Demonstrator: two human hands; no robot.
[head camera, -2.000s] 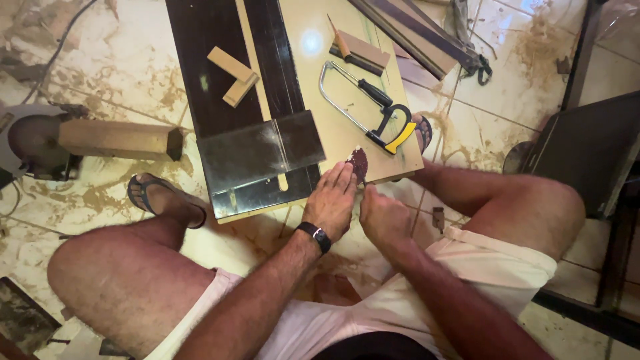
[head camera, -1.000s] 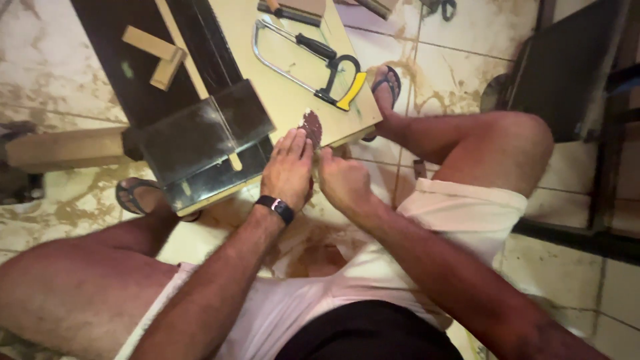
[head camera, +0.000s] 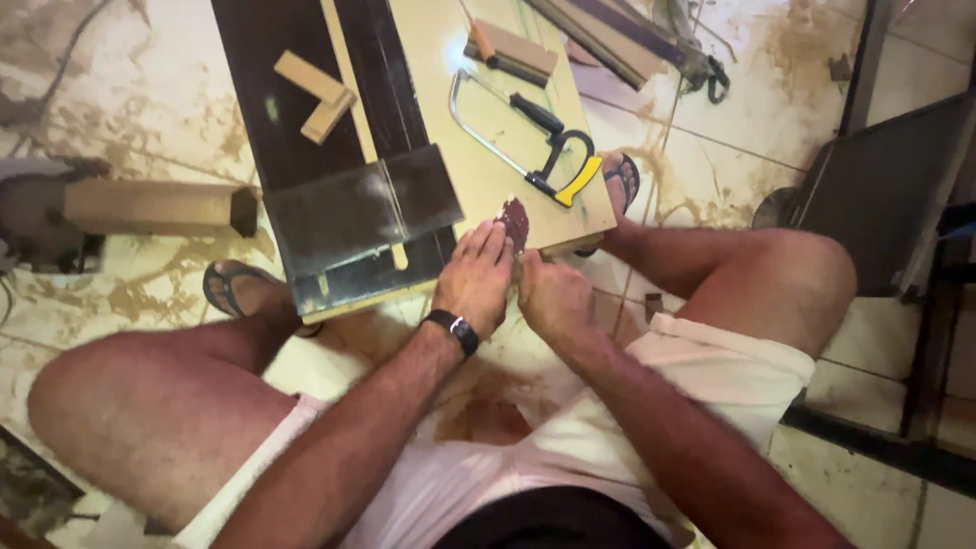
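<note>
At the near edge of a low worktable, a small dark-red oval piece with pale crumbs on it lies flat. My left hand, with a black-strapped watch on the wrist, rests its fingertips on that piece's left side. Closed into a fist, my right hand is at the piece's near end; what its fingers grip is hidden. Beyond the hands a coping saw with a yellow and black handle lies on the table. A dark flat panel with a lengthwise groove lies left of my hands.
Two small wood pieces form an angle on the dark board. A wood block and an orange-handled tool lie farther back. A long timber piece juts from a machine at left. Boards lie at top right. My feet flank the table.
My left hand stays on the dark-red piece and my right fist stays at its near end. The saw and wood pieces keep their places on the table. The view has shifted.
</note>
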